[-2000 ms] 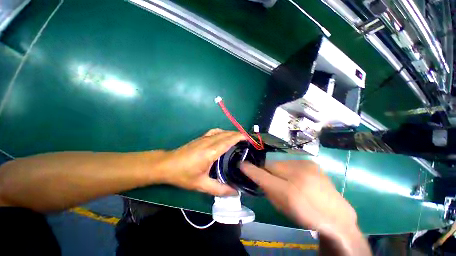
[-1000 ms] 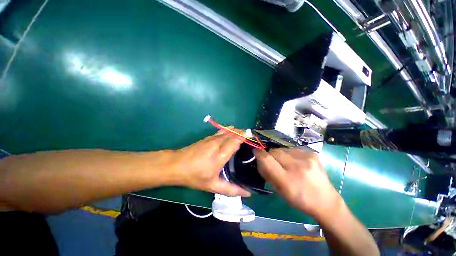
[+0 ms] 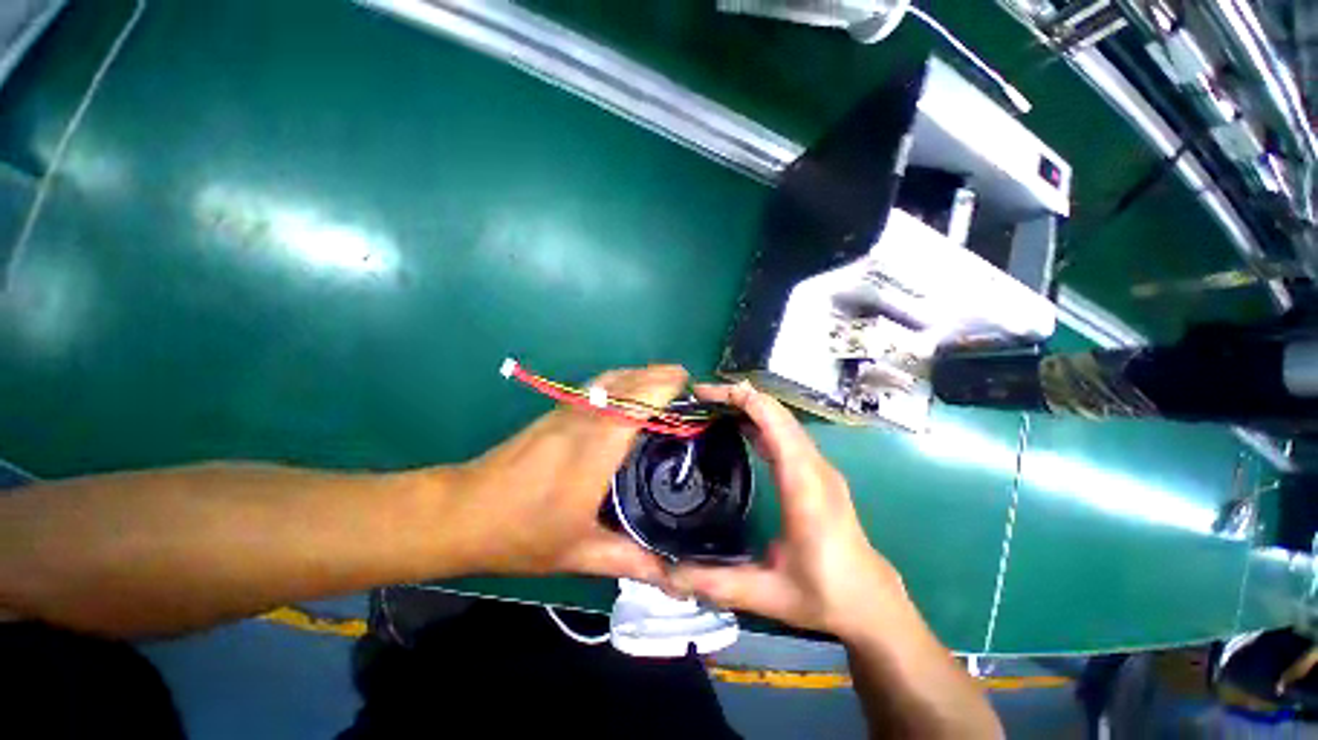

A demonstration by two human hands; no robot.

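The camera housing stands at the bench's near edge with its open, black inside facing up. My left hand grips its left side. My right hand is curved around its right side, thumb and fingers on the rim. Red, yellow and black wire leads come out at the top of the housing and lie leftward over my left fingers, with small white plugs. A short white wire shows inside the housing. The white base sticks out below my hands, with a thin white tail cable.
The screw feeder stands right behind the housing. The black electric screwdriver lies at its right, tip end towards the feeder. A metal rail crosses the bench. Another white unit is at the top edge.
My right hand has moved from the housing's inside and wires to its right side. The leads have swung further left, over my left hand. The black inside is now uncovered.
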